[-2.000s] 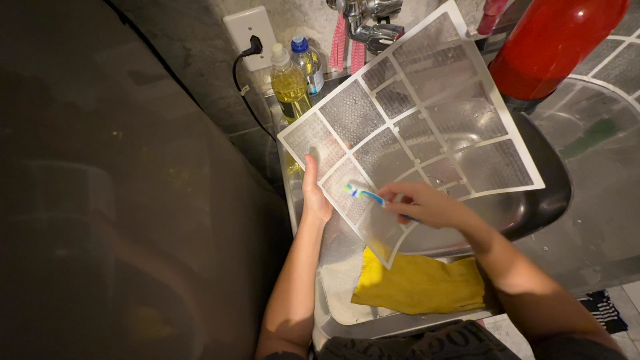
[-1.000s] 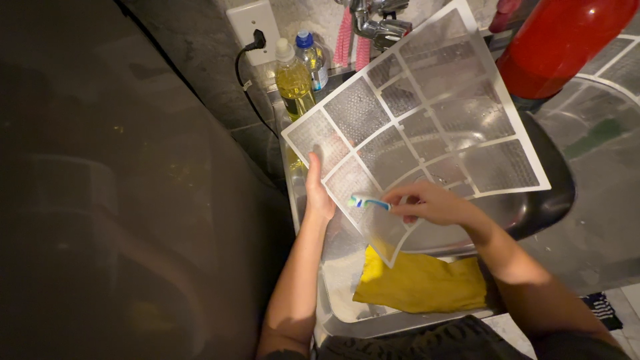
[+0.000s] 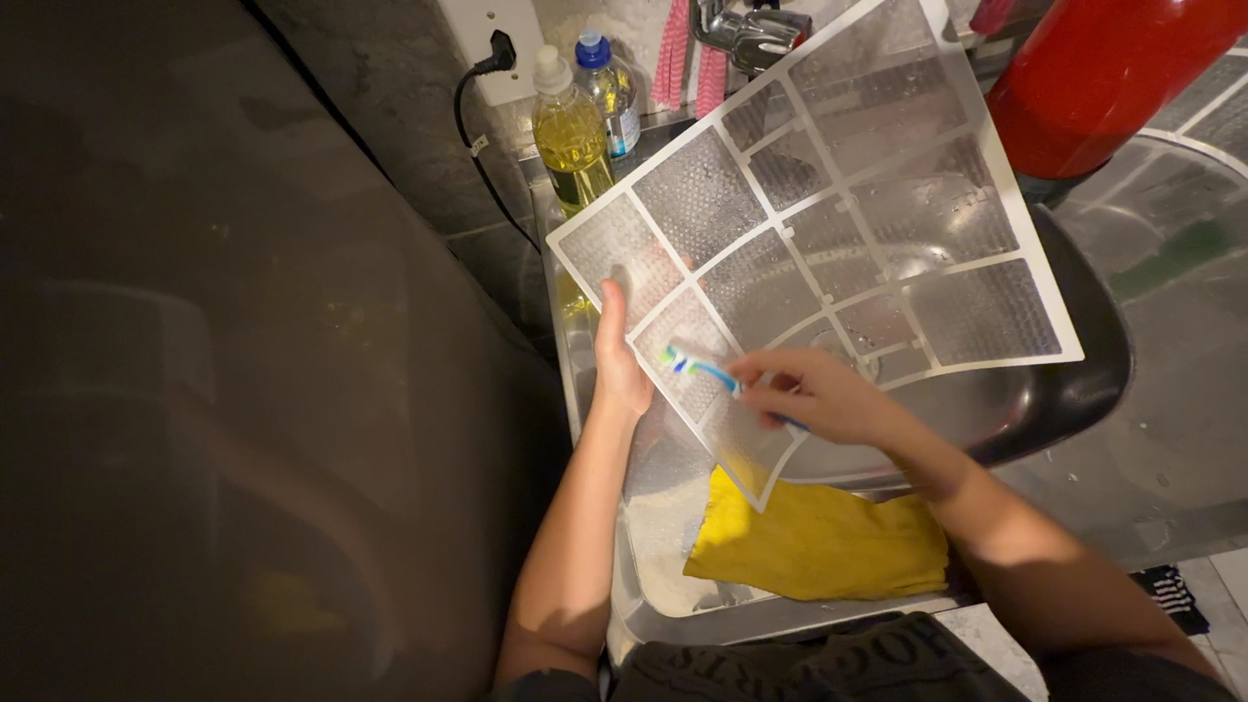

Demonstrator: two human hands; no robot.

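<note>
A white-framed mesh filter panel (image 3: pixel 777 226), wet in places, is tilted above the steel sink basin (image 3: pixel 1082 390). At its left edge my left hand (image 3: pixel 624 356) grips it, the thumb on top and the fingers behind the mesh. My right hand (image 3: pixel 814 395) holds a blue and white toothbrush (image 3: pixel 717 373) by its handle, its bristle head at a lower left mesh cell. Below the panel's lowest corner lies a yellow cloth (image 3: pixel 819 541) on the sink's front ledge.
A bottle of yellow liquid (image 3: pixel 572 141) and a blue-capped bottle (image 3: pixel 616 97) stand behind the panel, near a plugged-in cord (image 3: pixel 499 54). The faucet (image 3: pixel 751 34) is at the back, a large red container (image 3: pixel 1111 83) at right. A dark, glossy surface (image 3: pixel 244 390) fills the left.
The toothbrush head has shifted slightly over the lower left part of the mesh. Both hands keep their holds, and the panel stays in much the same place.
</note>
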